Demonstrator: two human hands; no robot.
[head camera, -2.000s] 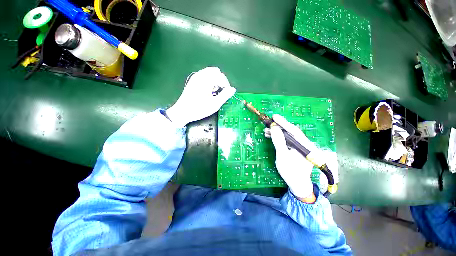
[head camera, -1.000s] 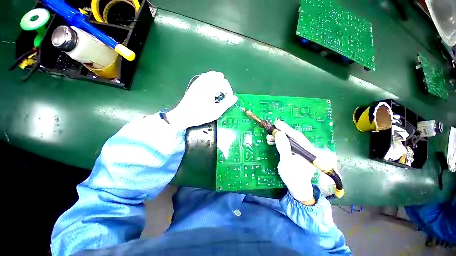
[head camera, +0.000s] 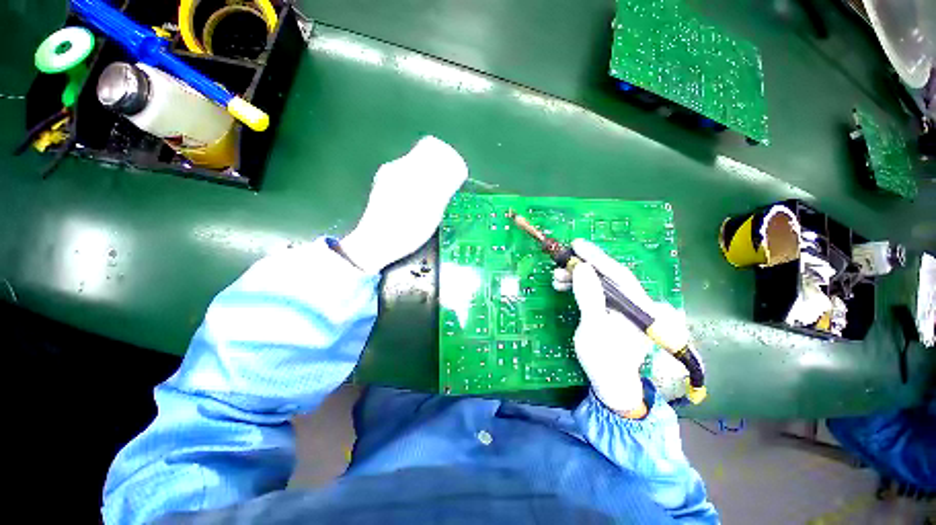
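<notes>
The green circuit board (head camera: 493, 349) lies on the green mat in front of me, solder side up. My right hand (head camera: 616, 328), in a white glove, holds the soldering iron (head camera: 621, 299) like a pen. Its brownish tip is over the upper left part of the board. My left hand (head camera: 411, 205), in a white glove, is at the board's upper left corner with its fingers curled in. A thin strand of solder wire (head camera: 480, 187) shows faintly at its fingertips. The inside of the left hand is hidden.
A black tray (head camera: 262, 113) at the upper left holds a white bottle (head camera: 169, 111), a blue desoldering pump (head camera: 164, 56) and a yellow roll. Another board (head camera: 688, 72) lies at the back. A yellow-black pot (head camera: 759, 238) and a right tray (head camera: 785, 299) stand right. A person's blue sleeve shows lower right.
My left hand has turned, and the dark spot seen on it before no longer shows. The iron's tip has moved slightly right and up, away from the left fingertips. The view has shifted a little.
</notes>
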